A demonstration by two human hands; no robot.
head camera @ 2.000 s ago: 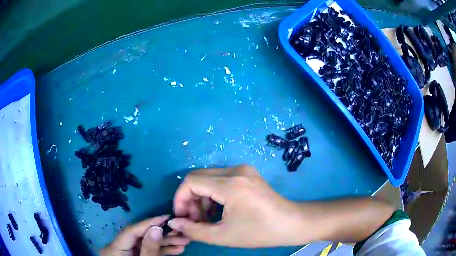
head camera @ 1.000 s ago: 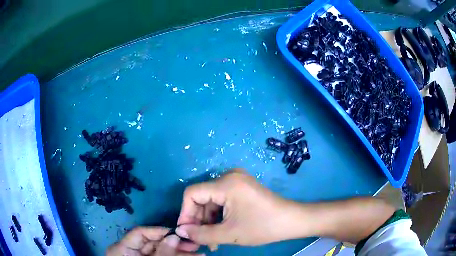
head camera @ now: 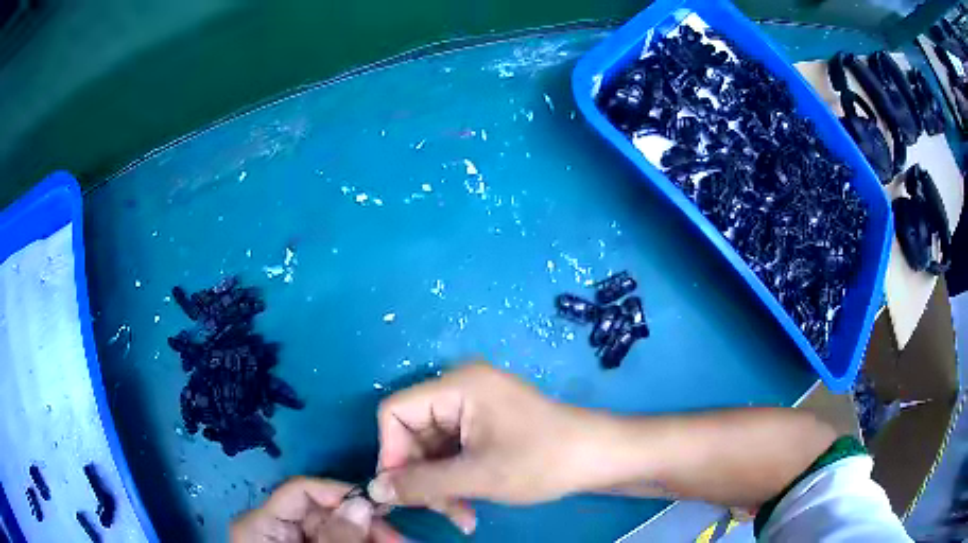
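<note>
My left hand (head camera: 308, 513) is at the bottom edge, partly cut off. My right hand (head camera: 478, 440) comes in from the right and meets it fingertip to fingertip. Between the fingertips they pinch a small black part (head camera: 361, 492), mostly hidden by the fingers. A tight pile of matte black plastic parts (head camera: 228, 371) lies on the bench at left. Several glossy black parts (head camera: 605, 318) lie in a small group to the right, beyond my right hand.
A blue-rimmed tray (head camera: 732, 255) crowded with black parts stands at right. Another blue-rimmed tray (head camera: 90, 350) at left holds several short black pieces on white. Black headphones (head camera: 921, 221) lie on cardboard at far right, above a brown carton (head camera: 918, 424). White flecks dot the bench.
Both hands stay together at the bottom; the black part between them shows less than two seconds ago. My right hand's fingers have shifted slightly. The whole view has moved slightly.
</note>
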